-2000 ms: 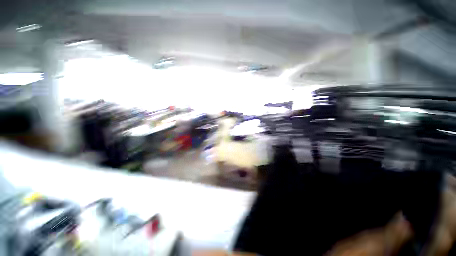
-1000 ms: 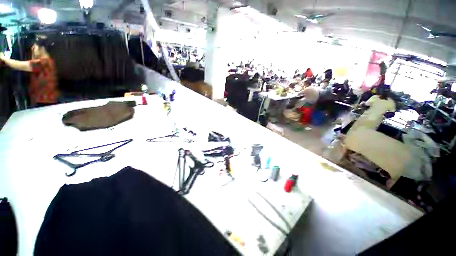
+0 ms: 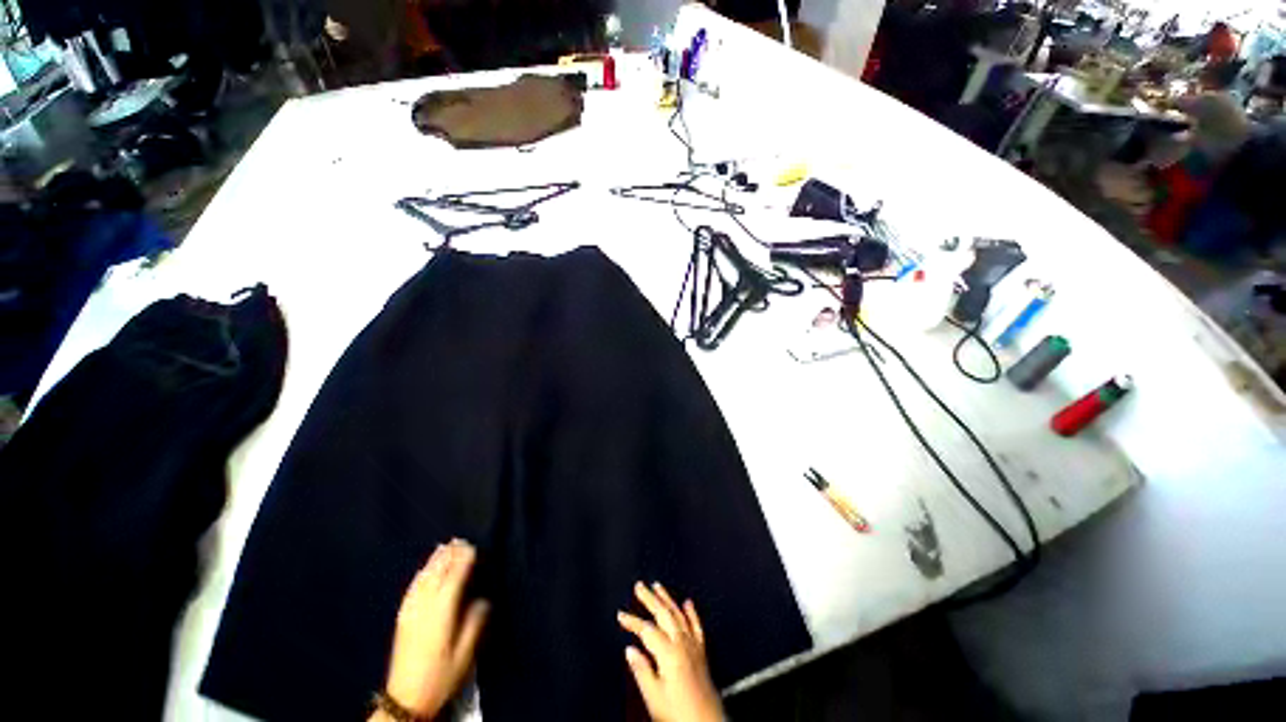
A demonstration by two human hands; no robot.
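Note:
Black wide-leg trousers [image 3: 564,409] lie spread on the white table [image 3: 339,169], with the waist at the far end and the legs towards me. My left hand [image 3: 435,628] rests on the left leg near the middle, fingers together and thumb apart, with a band at the wrist. My right hand [image 3: 669,652] lies on the right leg with its fingers spread. Neither hand grips anything. Thread snips [image 3: 838,499] with orange-yellow handles lie on the table to the right of the trousers.
Second black trousers [image 3: 134,409] lie at left. Black hangers [image 3: 487,212] and a brown garment [image 3: 501,113] lie beyond. At right are a black dryer-like tool [image 3: 832,254], a spray gun [image 3: 984,275], power cords [image 3: 938,423], and blue, green and red spools [image 3: 1092,406].
The view has turned from the factory floor down to the table. The trousers now show laid out flat with both my hands on them; one second ago no hand was visible.

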